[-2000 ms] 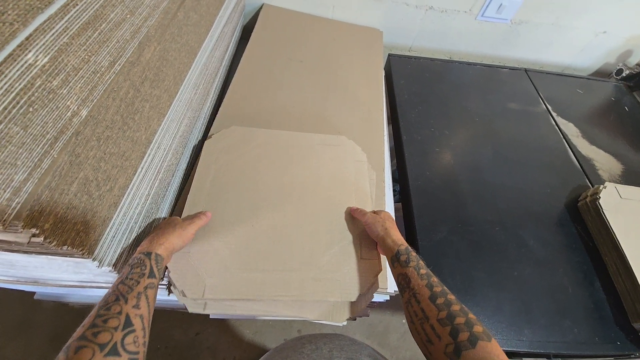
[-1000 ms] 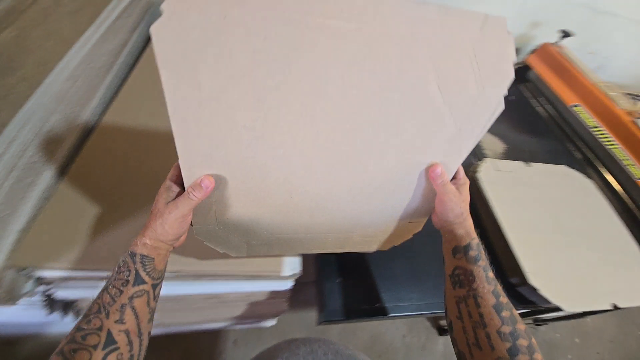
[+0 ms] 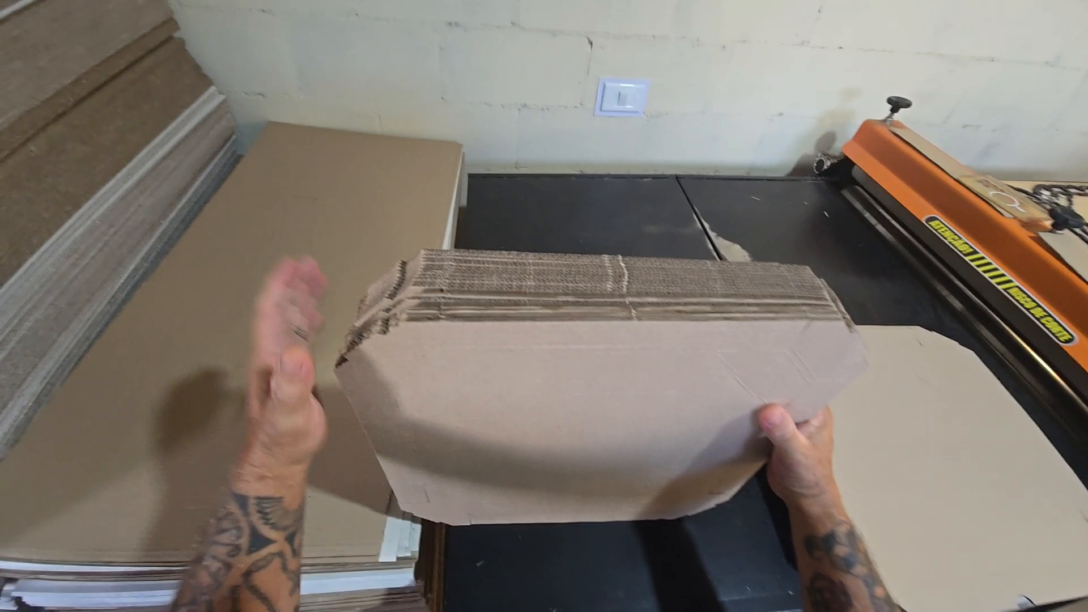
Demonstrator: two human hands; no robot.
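Note:
A thick stack of cut cardboard sheets [image 3: 586, 408] with clipped corners is tilted, its corrugated edges showing along the top. My right hand [image 3: 799, 450] grips its lower right side, thumb on the front face and fingers hidden behind. My left hand [image 3: 289, 365], slightly blurred, is raised off the stack's left side with its fingers extended and nothing in it. The stack is above the black table [image 3: 552, 561]. At the right, more clipped-corner cardboard [image 3: 952, 476] lies on that table.
Large cardboard sheets [image 3: 340, 204] are piled at the left, beside corrugated board stacked [image 3: 110, 195] at the far left. An orange cutter [image 3: 935, 187] with a metal rail and warning label stands at the right. A white switch [image 3: 623, 98] is on the block wall.
The cut stack, first lying on the large sheets, was lifted and moved right, and now shows its edges. My left hand has let go of it. The view has swung right.

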